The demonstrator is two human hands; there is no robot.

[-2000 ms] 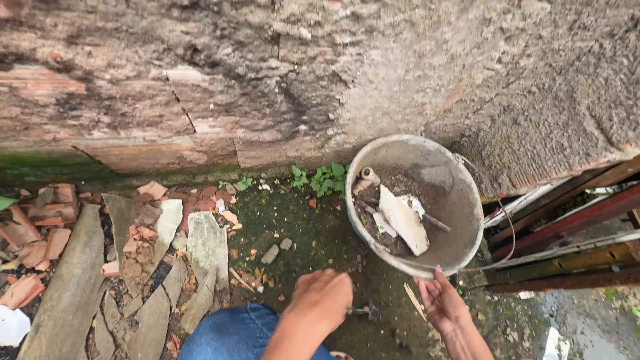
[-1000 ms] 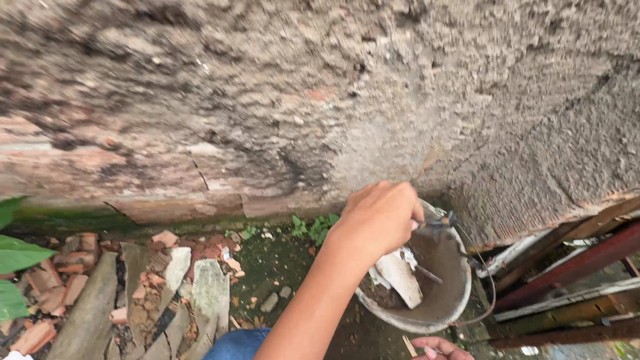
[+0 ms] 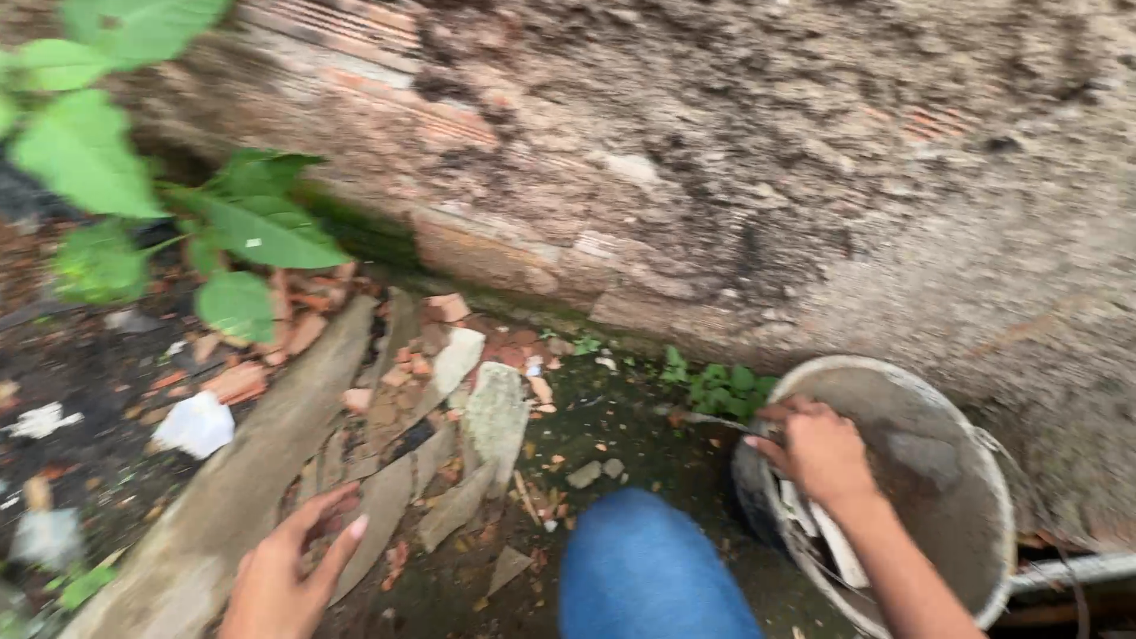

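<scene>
My left hand [image 3: 297, 559] hovers over broken flat slabs [image 3: 382, 524] at the lower left, its fingers apart and nothing between them. At the right, my right hand [image 3: 816, 444] is at the left rim of a grey, dirt-stained bucket [image 3: 941, 426]; its fingertips are near or on the rim, and whether they grip it cannot be told. Inside the bucket, partly behind the right forearm, lies a pale flat fragment [image 3: 839, 546]. A mossy slab piece [image 3: 497, 413] and reddish brick rubble [image 3: 399, 373] lie between the hands.
A rough masonry wall [image 3: 639, 204] runs behind everything. A long grey slab [image 3: 240, 479] slants across the left, beside a leafy plant [image 3: 257, 222] and a crumpled white scrap [image 3: 195, 424]. My jeans-covered knee [image 3: 652, 568] is at the bottom middle. Small weeds [image 3: 723, 386] grow along the wall's foot.
The view has swung left. My left hand, at the bucket a second ago in neither clear grip nor full view, is not traceable; a hand now hovers above the slabs.
</scene>
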